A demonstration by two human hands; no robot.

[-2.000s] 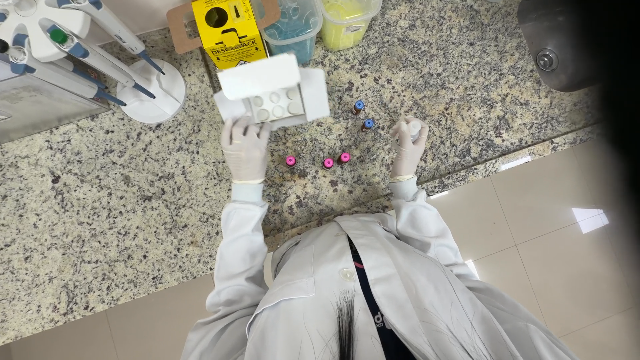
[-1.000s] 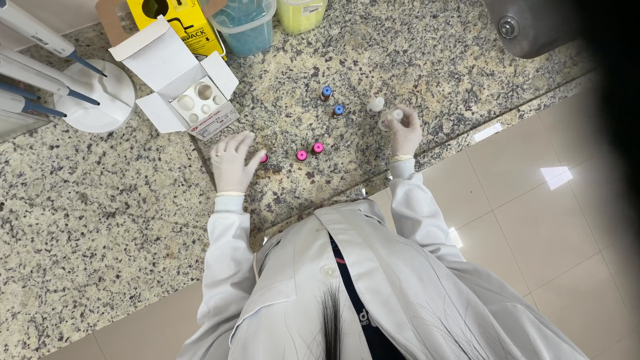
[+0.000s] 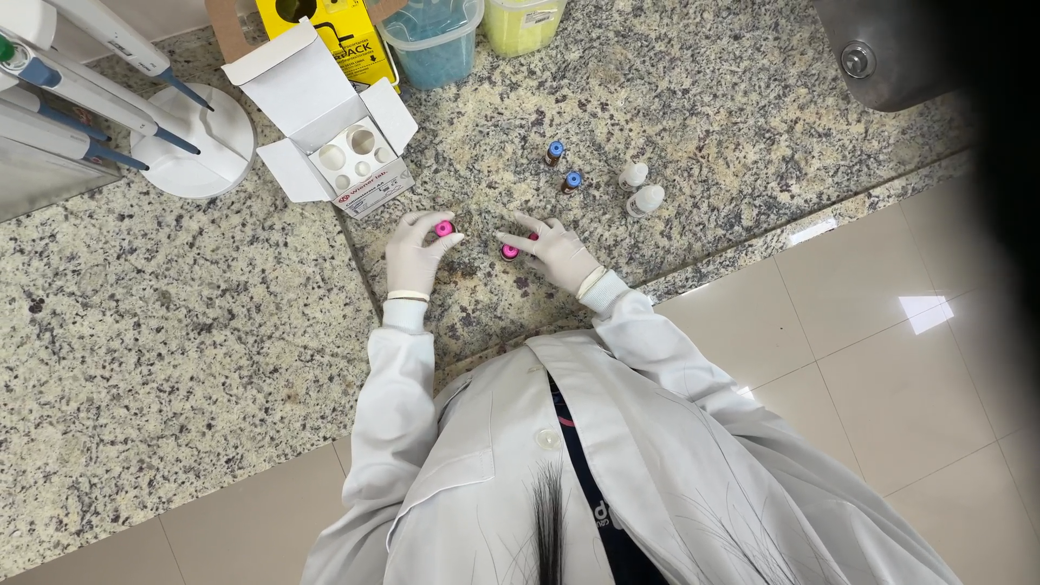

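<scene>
Both hands wear pale gloves. Between its thumb and fingers, my left hand (image 3: 418,252) has a pink-capped vial (image 3: 444,228). My right hand (image 3: 561,250) reaches over two more pink-capped vials, one (image 3: 509,252) at its fingertips and the other partly hidden under the fingers; whether it grips them I cannot tell. Beyond it stand two brown vials with blue caps, one farther (image 3: 555,153) and one nearer (image 3: 572,181). To their right are a small white bottle (image 3: 634,174) and a larger one (image 3: 646,201). An open white carton (image 3: 375,188) with a holed insert lies beyond my left hand.
A white pipette stand (image 3: 195,154) holds several pipettes at the left. Behind the carton are a yellow cardboard box (image 3: 357,41), a tub with blue contents (image 3: 439,49) and a yellowish tub (image 3: 520,28). A steel sink (image 3: 894,73) is at the far right; the counter's front edge runs near my body.
My right hand has let go of a white bottle, which now stands by the other, and has moved left to the pink-capped vials. The carton, earlier in my left hand, rests on the counter.
</scene>
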